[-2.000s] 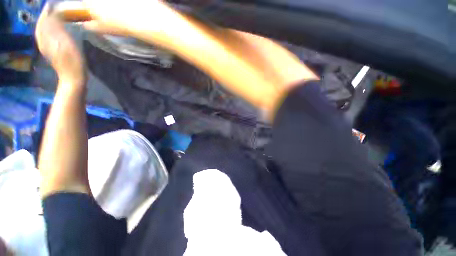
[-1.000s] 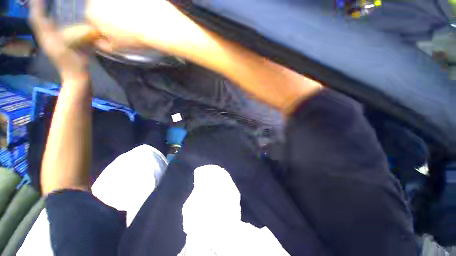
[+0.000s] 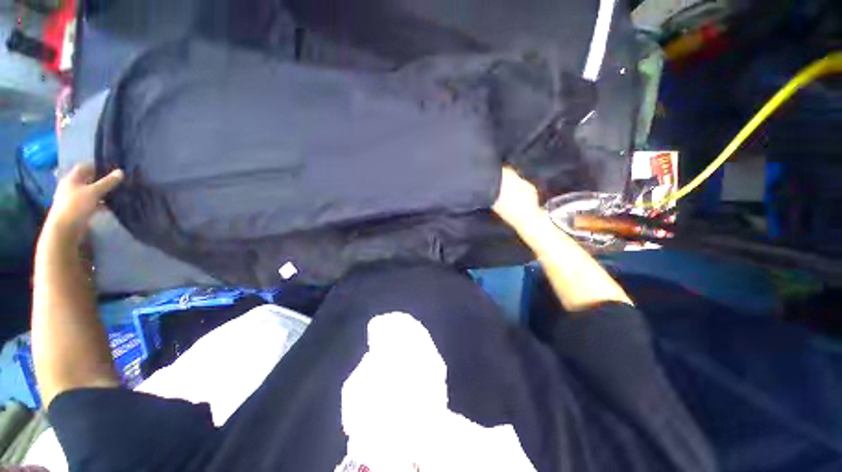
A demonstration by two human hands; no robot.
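Note:
A black garment lies spread over a long padded form with a rounded left end. Its upper face looks mostly smooth, with a crease at the left and rumpled cloth at the right. A small white label shows on its lower part. My left hand grips the garment's left edge between thumb and fingers. My right hand is at the garment's lower right edge, fingers closed on the cloth. The steam iron with an orange-brown handle rests right of my right hand.
A red-and-white card lies by the iron, and a yellow line runs to the upper right. A white strip is at the top. Blue crates stand at lower left, near white cloth. Dark blue cloth is at lower right.
My right hand has moved from the upper left to the right side, off the iron's handle. The iron now rests at the right. The garment now lies spread out, and my left hand is lower, on its edge.

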